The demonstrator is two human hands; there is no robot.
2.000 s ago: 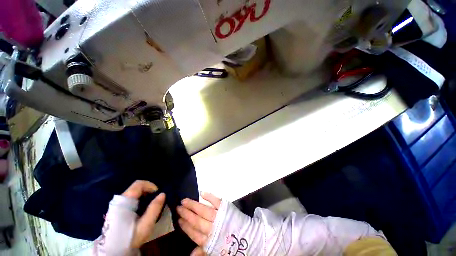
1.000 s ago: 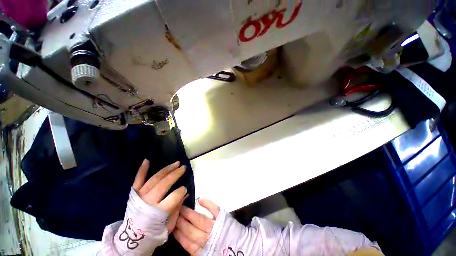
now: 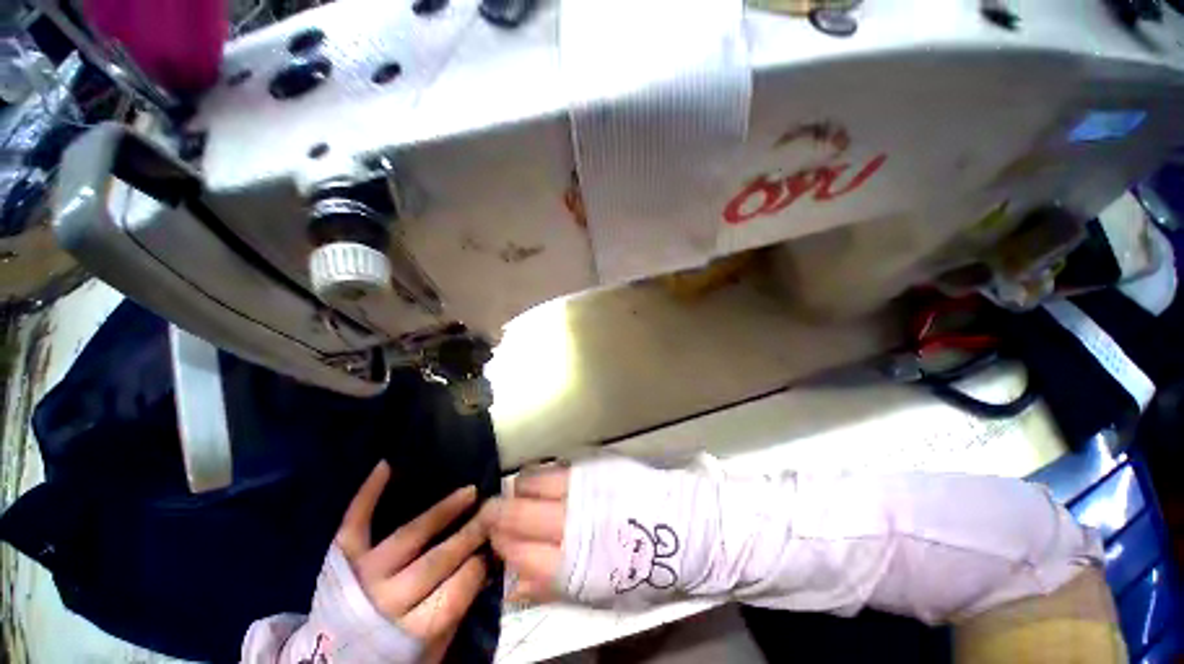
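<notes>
A dark navy garment piece [image 3: 247, 519] lies left of and under the needle area, its right edge running down from the presser foot [image 3: 470, 389]. My left hand [image 3: 422, 558] rests on the cloth with fingers spread, pressing it from above. My right hand [image 3: 530, 532] is at the cloth's right edge, its fingertips touching it close to my left fingers. The fingertips are partly blurred, so the exact hold is hard to see. Both hands wear pale pink sleeves that cover the palms.
The white machine head [image 3: 481, 182] spans the top, with a ribbed white band [image 3: 660, 143] around it. Red and black scissors [image 3: 967, 363] lie right on the machine bed [image 3: 675, 357]. A white strip [image 3: 201, 415] hangs at left. A blue crate [image 3: 1117, 519] stands at right.
The view has shifted, showing more of the machine's top. My right hand has moved up along the cloth edge, its forearm now across the bed. My left hand's fingers have spread on the cloth.
</notes>
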